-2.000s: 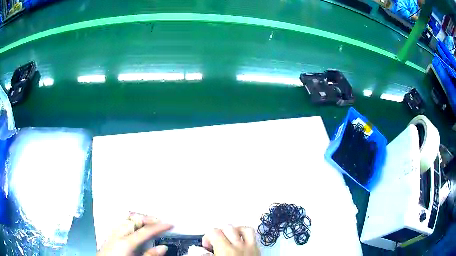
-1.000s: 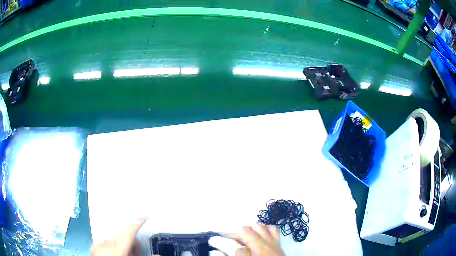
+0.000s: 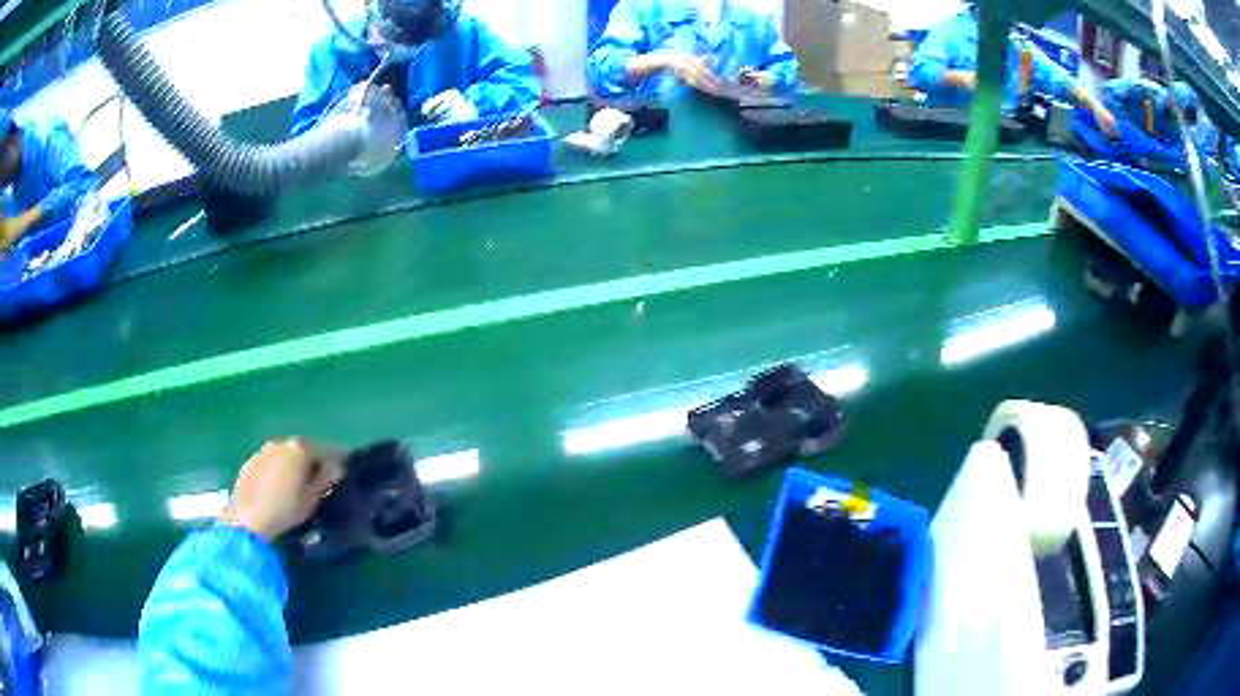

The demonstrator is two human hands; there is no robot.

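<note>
A black plastic housing (image 3: 374,500) lies on the green belt at the lower left. My left hand (image 3: 283,485), in a blue sleeve, reaches over the belt with its fingers at the left edge of this housing. The fingertips are blurred, and I cannot tell whether they grip it. My right hand is not in view. A second housing (image 3: 766,422) lies on the belt right of centre, and another housing (image 3: 41,528) is at the far left. The white sheet (image 3: 571,628) shows at the bottom edge.
A blue bin (image 3: 922,571) of black rings stands right of the sheet, beside the white tape dispenser (image 3: 968,598) with its cream roll (image 3: 1044,469). Across the belt are several people in blue, a blue tray (image 3: 483,165) and a grey ribbed hose (image 3: 204,129). A green post (image 3: 978,150) stands at upper right.
The view has tilted up and shifted. My left hand has left the sheet for a housing on the belt. My right hand, the housing worked on and the loose ring pile are out of view.
</note>
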